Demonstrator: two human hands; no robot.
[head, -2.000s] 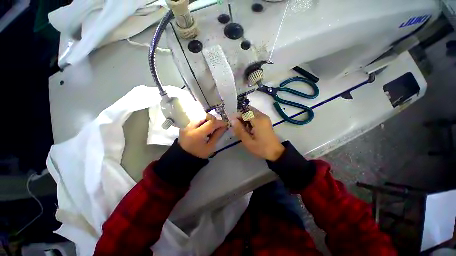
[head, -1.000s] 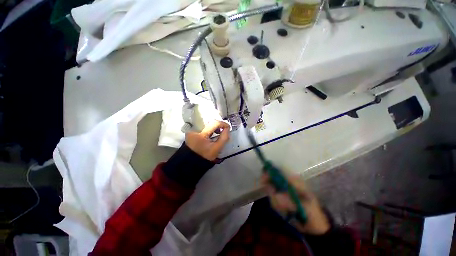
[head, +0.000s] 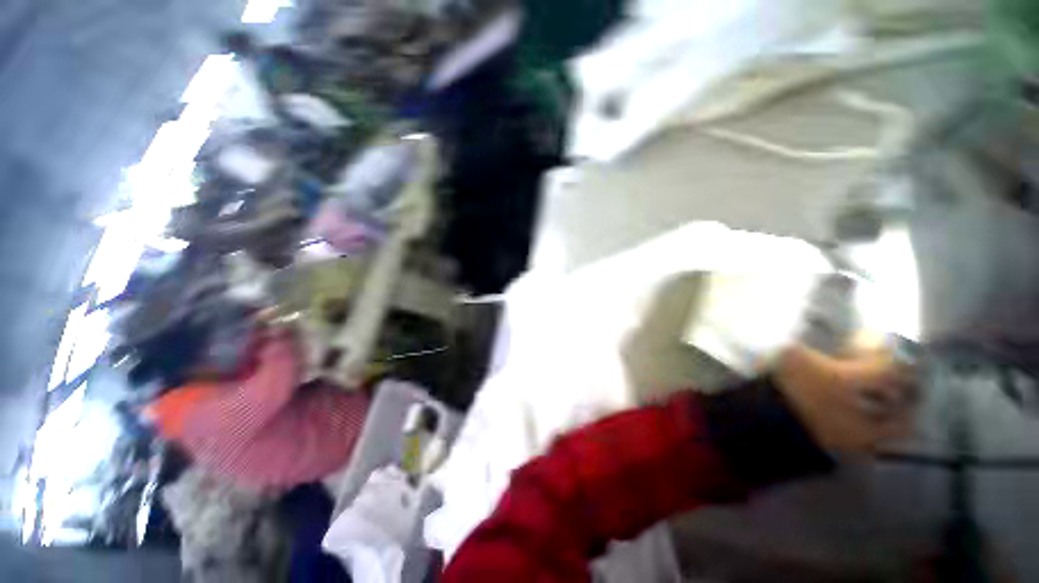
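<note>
The view is strongly blurred. My left hand point(head: 849, 399), with a dark cuff and red sleeve, is at the right, by the lit needle area of the sewing machine. White fabric point(head: 570, 376) lies on the table from beside this hand and hangs over the table's left edge. The fingers look bent, but blur hides whether they grip the fabric. My right hand is not in view. A dark green upright streak point(head: 963, 456) right of my left hand is too blurred to name.
More white cloth point(head: 684, 80) lies at the table's back. A grey-white bin point(head: 382, 438) with white pieces stands left of the hanging fabric. Beyond it are a person in a red-and-white patterned top point(head: 268, 416) and a pale frame point(head: 376, 285).
The view has swung left, bringing the bin and the other person into sight. My right hand, which held the green-handled scissors, has left the picture. My left hand remains near the needle area.
</note>
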